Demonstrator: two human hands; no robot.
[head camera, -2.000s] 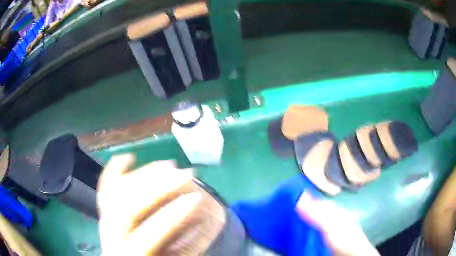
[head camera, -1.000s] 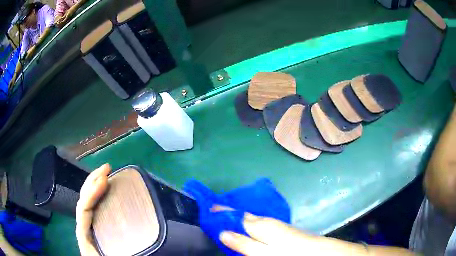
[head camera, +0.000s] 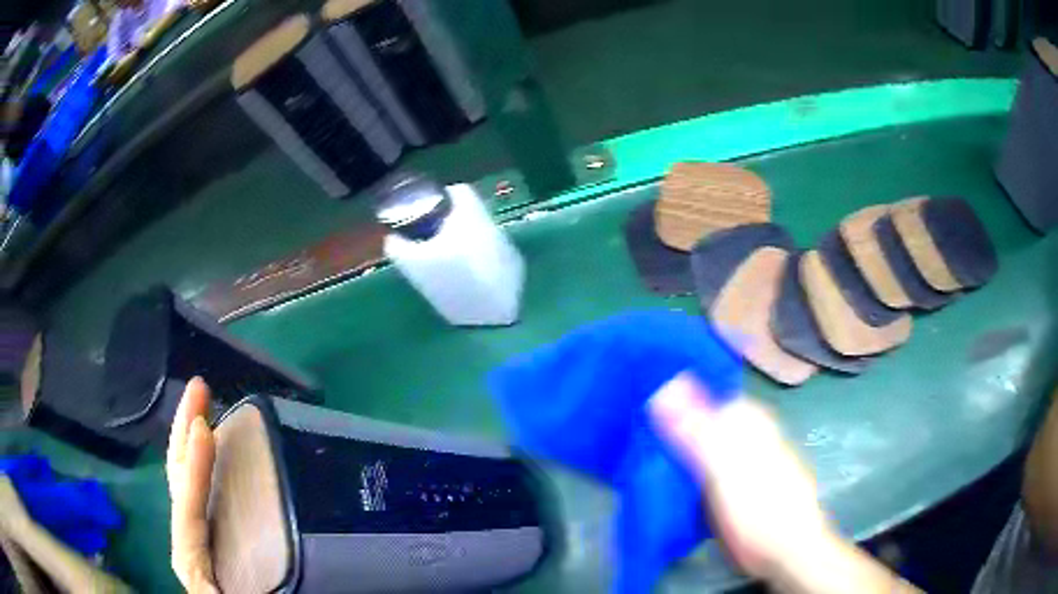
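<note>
A speaker (head camera: 406, 499) lies on its side in front of me, with its wood-look top to the left and its black panel with white print facing up. My left hand (head camera: 191, 493) holds it at the wood-look end; only fingers show. My right hand (head camera: 743, 476), blurred, grips a bright blue cloth (head camera: 603, 389) just right of the speaker's far end. The cloth hangs spread and does not appear to touch the speaker.
A white bottle (head camera: 464, 261) stands behind the speaker by the green post (head camera: 528, 128). Loose end covers (head camera: 853, 302) fan out at right. More speakers stand behind (head camera: 337, 104), at far right (head camera: 1030, 151) and lie at left (head camera: 139, 360). Another person's arm (head camera: 52, 551) is lower left.
The speaker has turned so its black panel faces up. My right hand has moved right with the cloth, off the speaker. The view has shifted.
</note>
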